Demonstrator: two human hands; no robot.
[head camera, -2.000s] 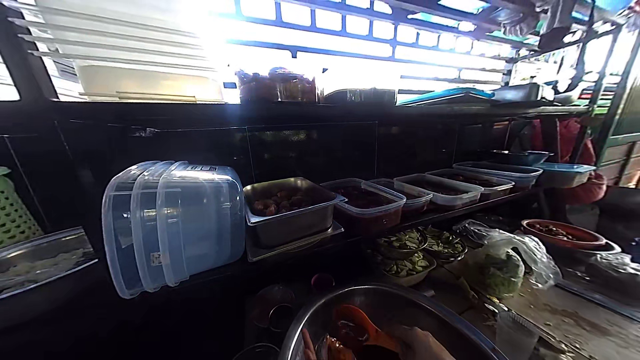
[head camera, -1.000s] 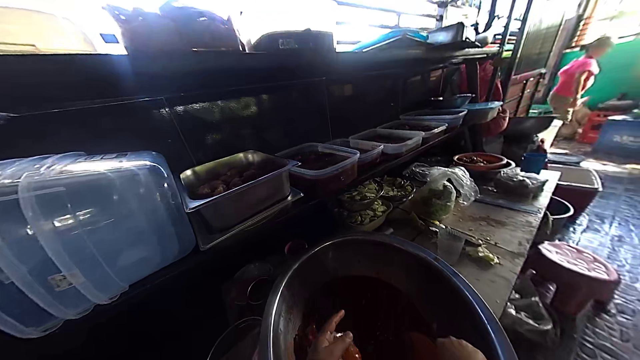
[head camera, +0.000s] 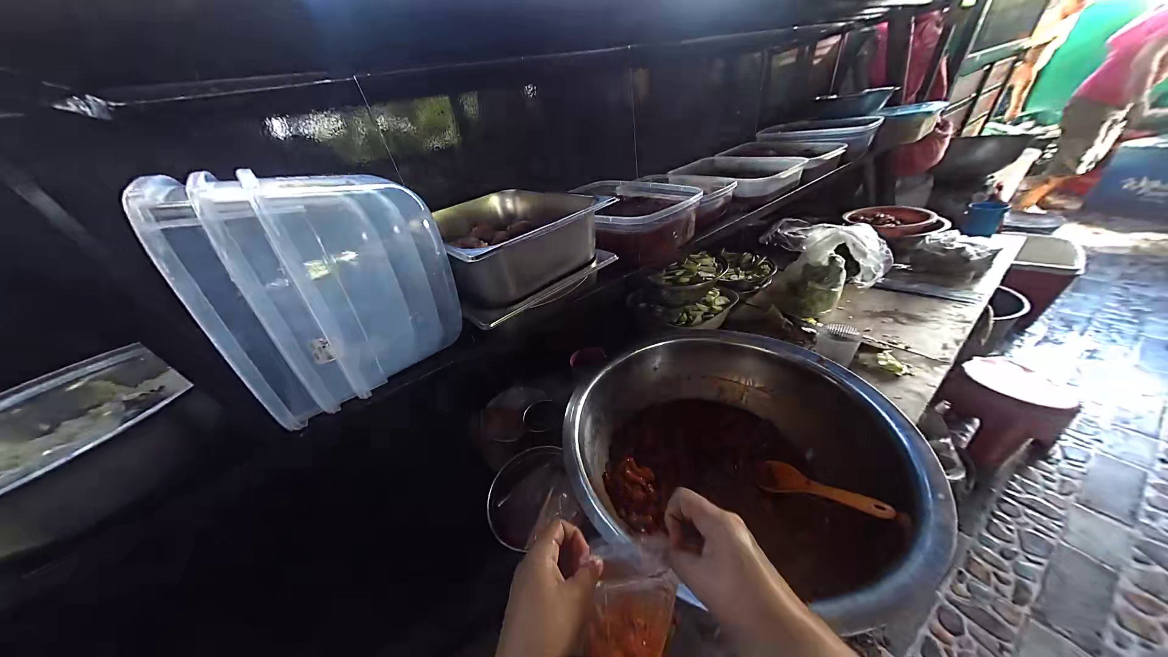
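Observation:
My left hand (head camera: 557, 584) and my right hand (head camera: 730, 566) pinch opposite sides of the top of a clear plastic bag (head camera: 631, 607) with reddish-orange food inside. The bag hangs at the near left rim of a large steel basin (head camera: 912, 456). Dark red sauce lies in the basin, with a clump of reddish pieces (head camera: 632, 484) at its left side. An orange spoon (head camera: 826, 490) rests in the basin, its handle pointing right. The bottom of the bag is cut off by the frame's edge.
Nested clear plastic lids (head camera: 365, 292) lean at left beside a steel pan (head camera: 529, 265) and a row of food tubs (head camera: 657, 219). Bowls of green slices (head camera: 698, 310), a plastic bag of greens (head camera: 817, 283) and a clear cup (head camera: 838, 345) stand behind the basin. A stool (head camera: 1013, 411) and a person (head camera: 1109, 91) are at right.
Both hands were over or in the basin a second ago; now they hold a bag at its near rim. The spoon, near the hands two seconds ago, lies loose in the basin. The view has tilted down.

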